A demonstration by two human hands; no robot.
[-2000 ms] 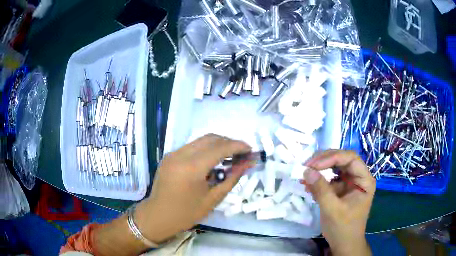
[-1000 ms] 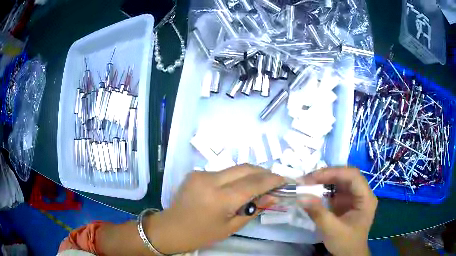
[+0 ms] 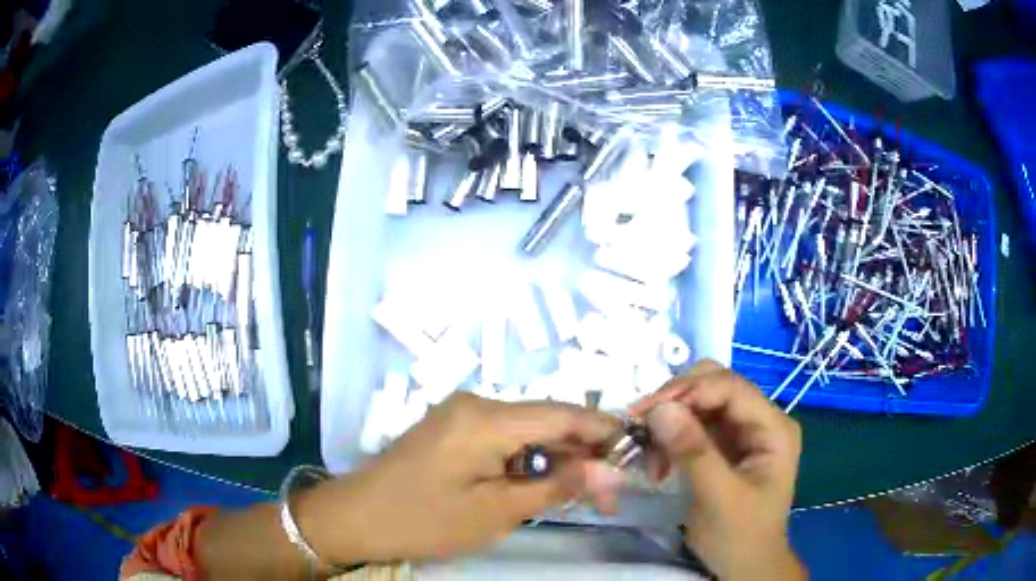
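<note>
My left hand is over the near edge of the middle white tray. It is closed around a metal tube, whose dark open end shows between the fingers. My right hand meets its fingertips. Between the two hands is a short silver piece with a dark end, blurred and partly hidden by fingers. No white sleeve can be made out on it. White sleeves lie loose in the near half and right side of the middle tray.
A clear bag of silver tubes covers the tray's far end. Finished units lie in rows in the left white tray. The blue tray at right holds wired pieces. A pen, beaded strap and clear box lie around.
The white sleeve seen between the hands a second ago no longer shows; a silver piece with a dark end is there now. The hands stay together, and the whole view has shifted.
</note>
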